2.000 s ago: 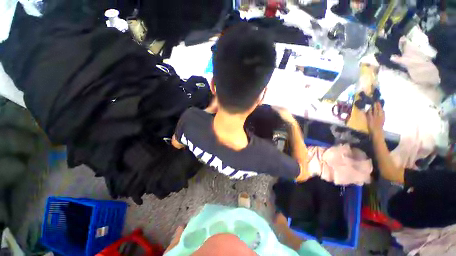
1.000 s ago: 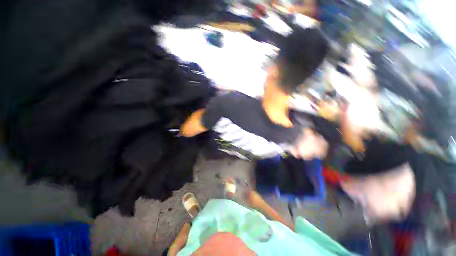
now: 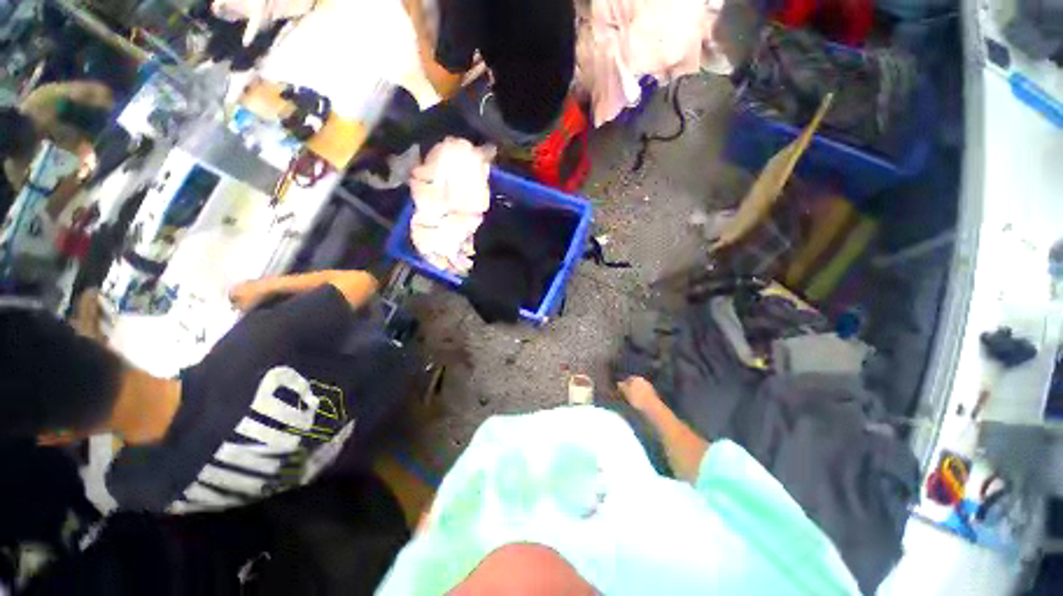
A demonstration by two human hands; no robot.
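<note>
My right hand (image 3: 633, 390) is small and blurred at the end of my forearm, beside a dark grey fabric heap (image 3: 804, 448). Its fingers cannot be made out, and nothing clear shows in it. My left hand cannot be made out; a blurred strip of skin lies left of my mint-green shirt. A blue crate (image 3: 567, 270) stands on the floor ahead, with black fabric (image 3: 513, 250) inside and pale pink fabric (image 3: 452, 198) over its left side.
A seated person in a dark shirt (image 3: 274, 390) is at the left, by a white machine table (image 3: 251, 227). Another person's dark-clothed part shows at the top. A second blue crate (image 3: 839, 146) holds grey fabric. A white table (image 3: 991, 291) runs along the right. Speckled floor (image 3: 629, 221) lies between.
The view has swung right. The seated person and blue crate have shifted left in the picture, and the grey heap, second crate and right-hand table have come into view.
</note>
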